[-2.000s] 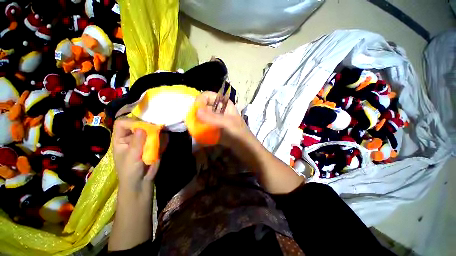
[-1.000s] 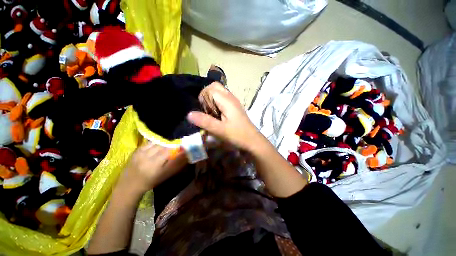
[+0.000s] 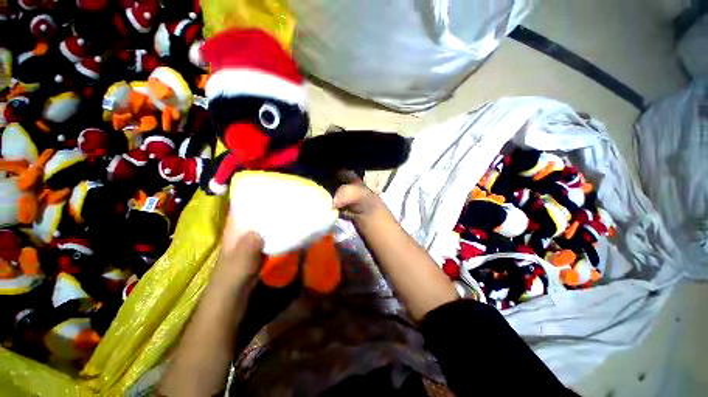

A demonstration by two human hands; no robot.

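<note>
A penguin plush toy is held upright in front of me, its white belly, red beak and one eye facing me. It wears a red Santa hat with a white band and a red scarf. My left hand grips the lower left of the belly beside the orange feet. My right hand holds the toy's right edge below the outstretched black flipper. The fingers of my right hand are partly hidden, and no tool can be made out in it.
A yellow sack full of penguins lies at the left. An open white woven sack with a smaller heap of penguins is at the right. Large white sacks stand ahead and at the far right. A dark floral apron covers my lap.
The toy has turned from feet up close, to its back with the white label showing, to its front facing me upright. Both hands have shifted their hold to its sides.
</note>
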